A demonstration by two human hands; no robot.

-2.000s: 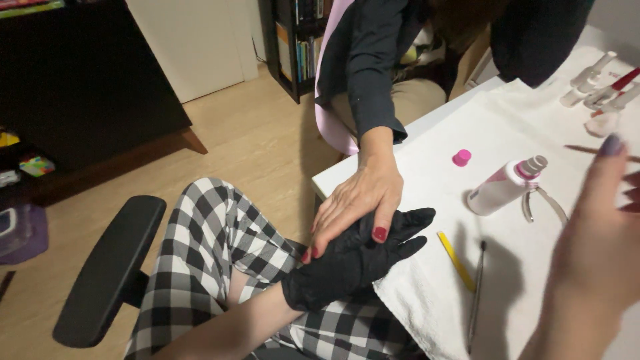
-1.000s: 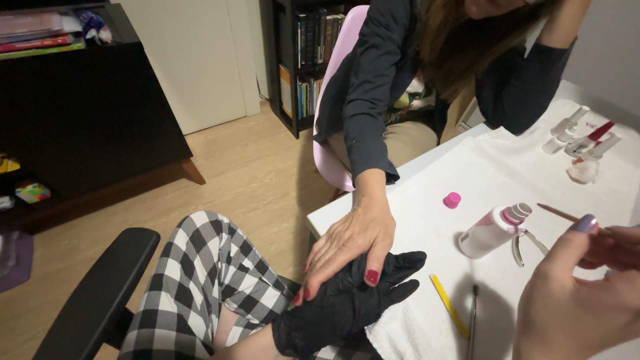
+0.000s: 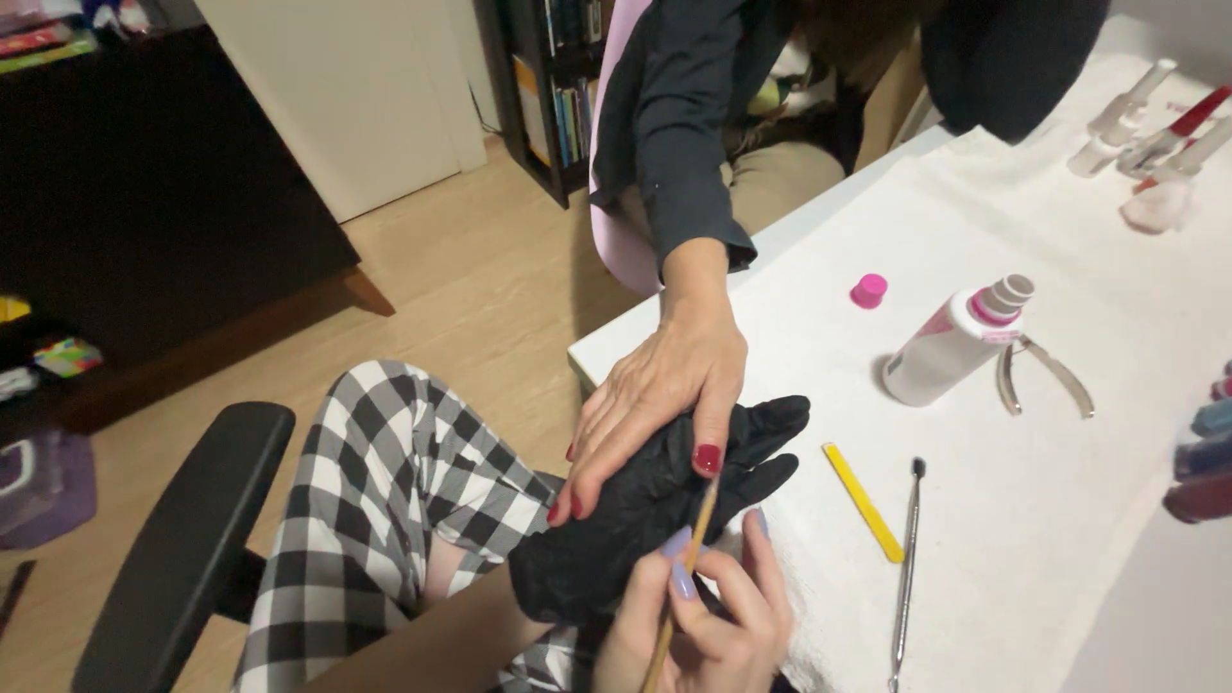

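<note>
My left hand point(image 3: 616, 520), in a black glove, lies palm up under another person's hand point(image 3: 664, 375) with red-painted nails and supports it; its fingers extend past that hand. My right hand point(image 3: 707, 616), bare with lilac nails, grips a thin wooden stick point(image 3: 698, 539) like a pen. The stick's tip is at the other person's red thumbnail point(image 3: 707, 459); whether it touches is hard to tell. To the right, a yellow nail file point(image 3: 861, 500) and a metal cuticle tool point(image 3: 907, 568) lie on the white cloth point(image 3: 1001, 500).
A white bottle point(image 3: 948, 342) stands beside metal cuticle nippers point(image 3: 1054, 371), with a pink cap point(image 3: 868, 291) behind. Nail polish bottles point(image 3: 1121, 120) are at the back right, more point(image 3: 1203, 452) at the right edge. A chair armrest point(image 3: 183, 549) is on the left.
My right hand has moved left from the right side of the view, bringing the wooden stick to the other person's thumbnail. My left hand still lies beneath the other person's hand.
</note>
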